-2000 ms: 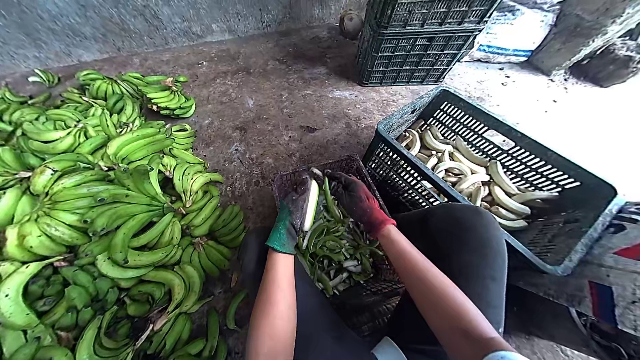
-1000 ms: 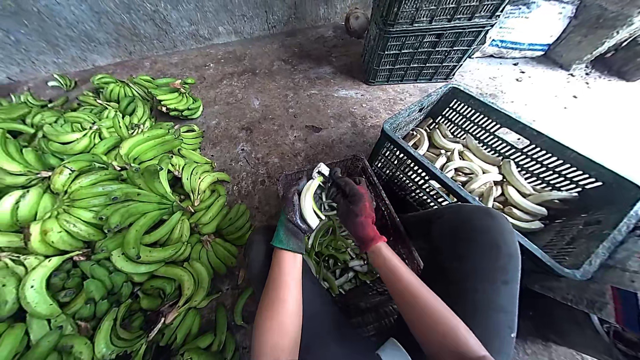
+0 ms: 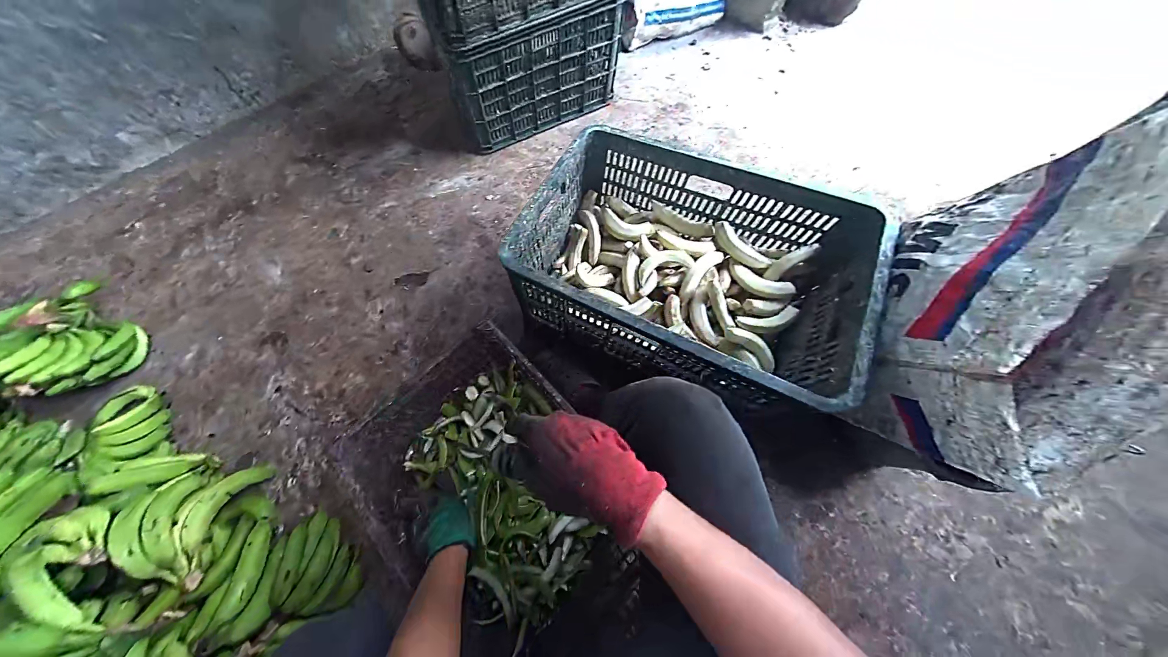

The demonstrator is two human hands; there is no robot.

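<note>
My right hand (image 3: 584,461), in a dark glove with a red cuff, is over a dark crate (image 3: 383,497) of green peels (image 3: 520,520) between my legs. Its fingers are curled and partly hidden, so what it holds cannot be told. My left hand (image 3: 445,525), in a glove with a green cuff, is low at the crate's left side, its fingers dark and blurred against the peels. To the right, peeled green bananas or plantains (image 3: 698,274) lie in a large dark green plastic crate (image 3: 693,365). Unpeeled green bunches (image 3: 182,520) lie on the floor at left.
Stacked dark plastic crates (image 3: 543,78) stand at the back beside a white sack (image 3: 675,20). A gray wall (image 3: 164,82) runs along the upper left. A worn sack with red and blue stripes (image 3: 1031,301) lies on the floor right of the large crate.
The pale peeled fruit in my left hand one second ago no longer shows there. My hands have moved apart, the left lower into the peel crate. The view has swung right.
</note>
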